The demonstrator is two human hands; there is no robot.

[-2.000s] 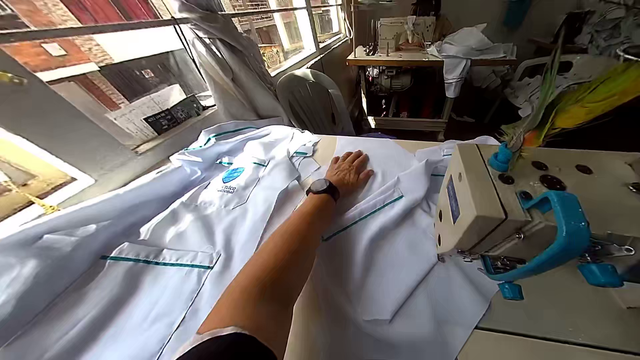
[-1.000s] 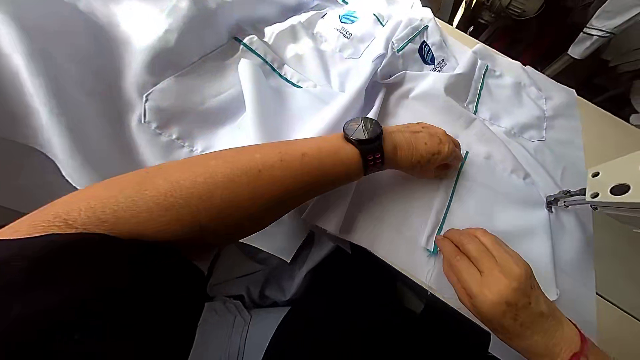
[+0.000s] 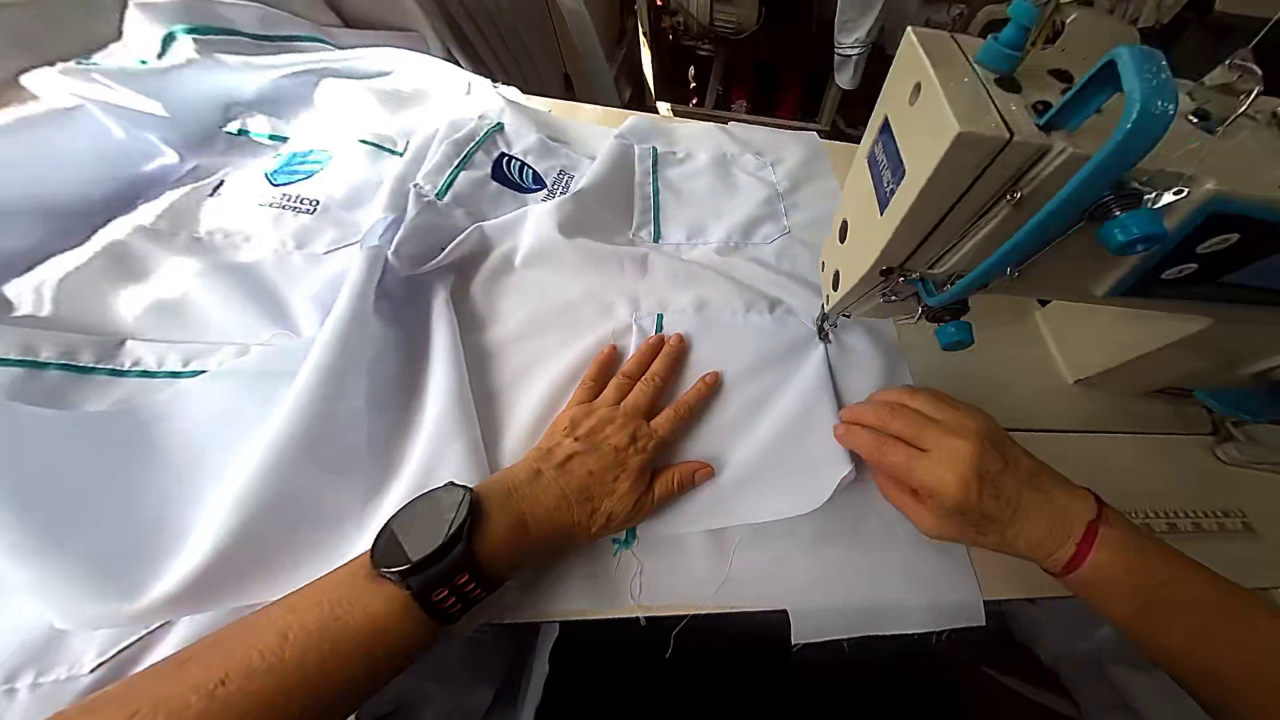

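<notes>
My left hand point(image 3: 625, 440) lies flat with its fingers spread on a white fabric pocket piece point(image 3: 770, 430), over its green trim. The pocket piece rests on a larger white garment panel point(image 3: 560, 300). At the pocket's right edge, my right hand point(image 3: 930, 460) pinches the folded fabric between thumb and fingers. Just above that hand, the edge runs under the presser foot point(image 3: 824, 325) of a sewing machine point(image 3: 930, 150). Above the piece, another pocket with green trim point(image 3: 710, 197) is stitched to the panel. Loose threads trail below my left hand.
White garments with green trim and embroidered badges point(image 3: 300, 168) cover the left side. The machine's blue knee-shaped guard point(image 3: 1110, 150) and knobs stand at the upper right. A ruler scale point(image 3: 1190, 521) is on the tabletop beyond my right wrist. The table edge runs along the bottom.
My left hand, bent at the pocket's trim one second ago, now lies flat across it. My right hand has moved from the trim's lower end to the pocket's right edge. The view has shifted strongly.
</notes>
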